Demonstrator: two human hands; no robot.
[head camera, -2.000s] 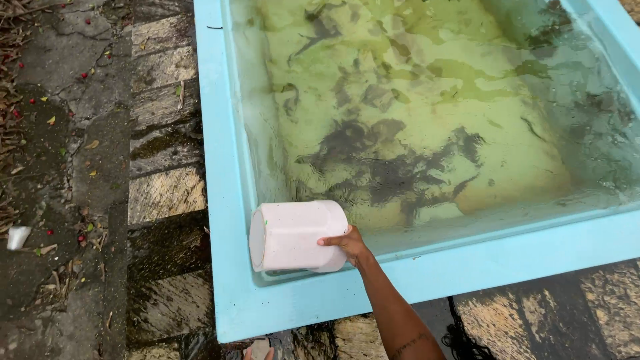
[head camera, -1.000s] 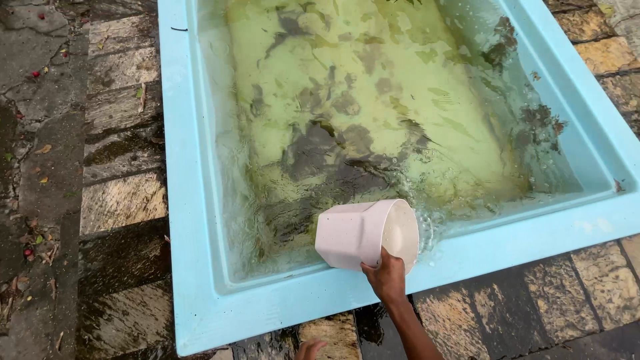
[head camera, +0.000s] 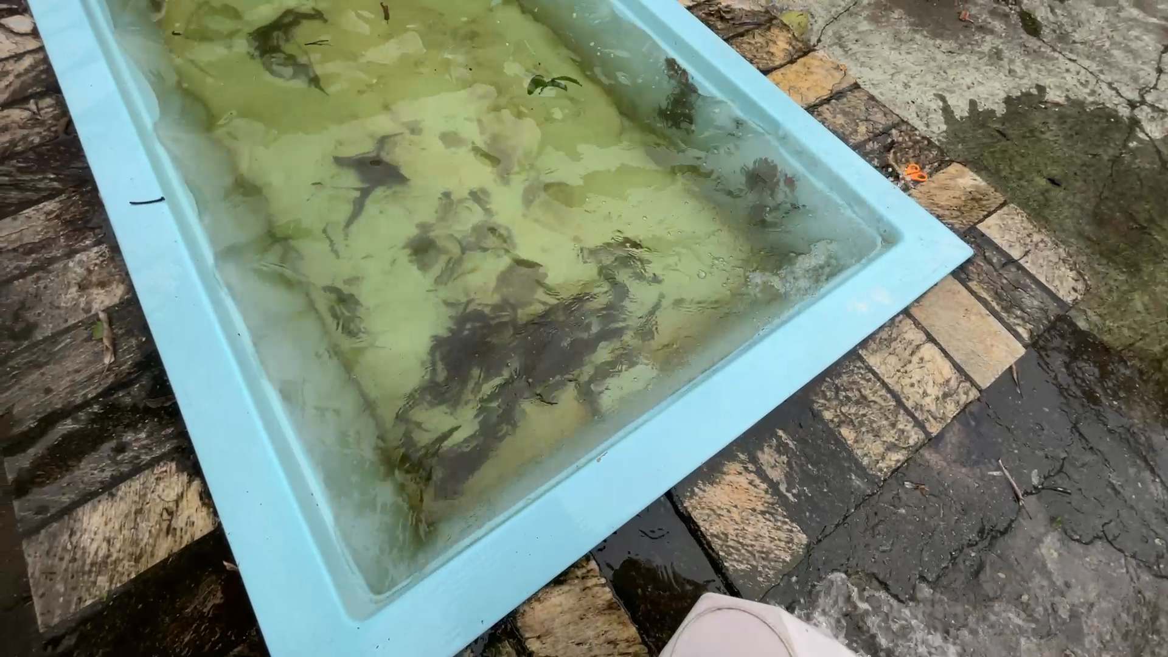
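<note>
Only the edge of a white plastic bucket (head camera: 744, 630) shows at the bottom of the head view, outside the basin and over the wet paving. Neither of my hands is in the frame, so what holds the bucket is hidden. The light blue rectangular basin (head camera: 639, 511) holds greenish, cloudy water (head camera: 584, 210). Dark sediment (head camera: 520, 356) lies in a patch under the water toward the near end. A green leaf (head camera: 551, 84) is in the water farther back.
Stone paving strips (head camera: 744, 516) border the basin, partly wet. Splashed water (head camera: 867, 611) lies on the dark ground at the lower right. A small orange object (head camera: 914, 173) rests on the right-hand paving. A thin dark twig (head camera: 146, 201) lies on the left rim.
The white bucket, held in a hand at the basin's near rim one second ago, is now outside the basin at the bottom edge. Both hands have left view. The view has shifted right.
</note>
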